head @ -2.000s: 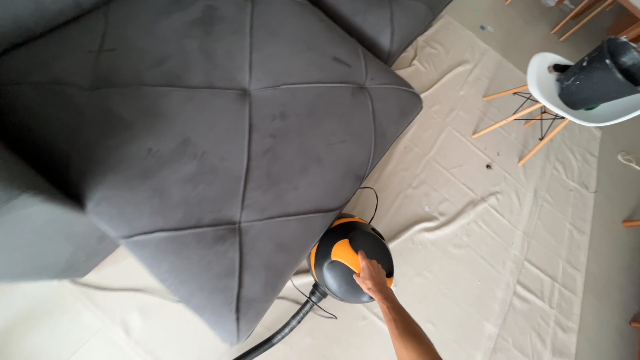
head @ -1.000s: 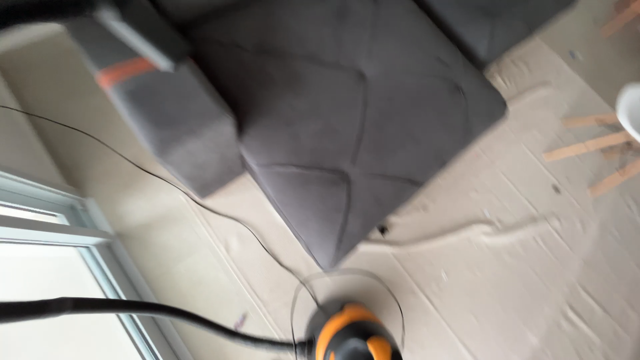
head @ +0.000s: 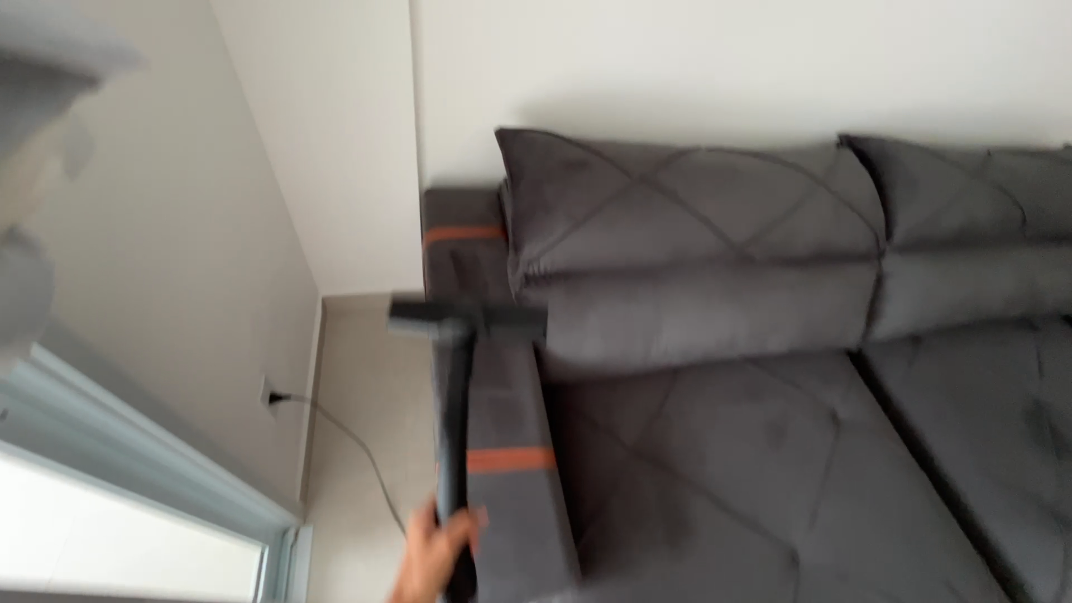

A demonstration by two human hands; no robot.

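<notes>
My left hand (head: 435, 548) is closed around the black tube (head: 453, 419) of a vacuum cleaner, at the bottom of the view left of the middle. The tube points up and ends in a wide black floor nozzle (head: 469, 318), which shows in front of the armrest (head: 511, 410) of a dark grey upholstered sofa. Whether the nozzle touches the armrest cannot be told. Orange bands cross the armrest. Right of it lie the tufted seat cushion (head: 712, 469) and the back cushion (head: 695, 201). My right hand and the vacuum's body are out of view.
A cord (head: 360, 444) runs from a wall socket (head: 270, 394) down beside the sofa. A pale window or door frame (head: 167, 452) stands at the lower left. The white wall (head: 712, 67) is behind the sofa. A blurred grey and pale shape hangs at the upper left edge.
The view has swung widely to the sofa's armrest and back. Two seconds ago a hand was on the orange and black vacuum body, now out of view. The hand on the tube has come into view.
</notes>
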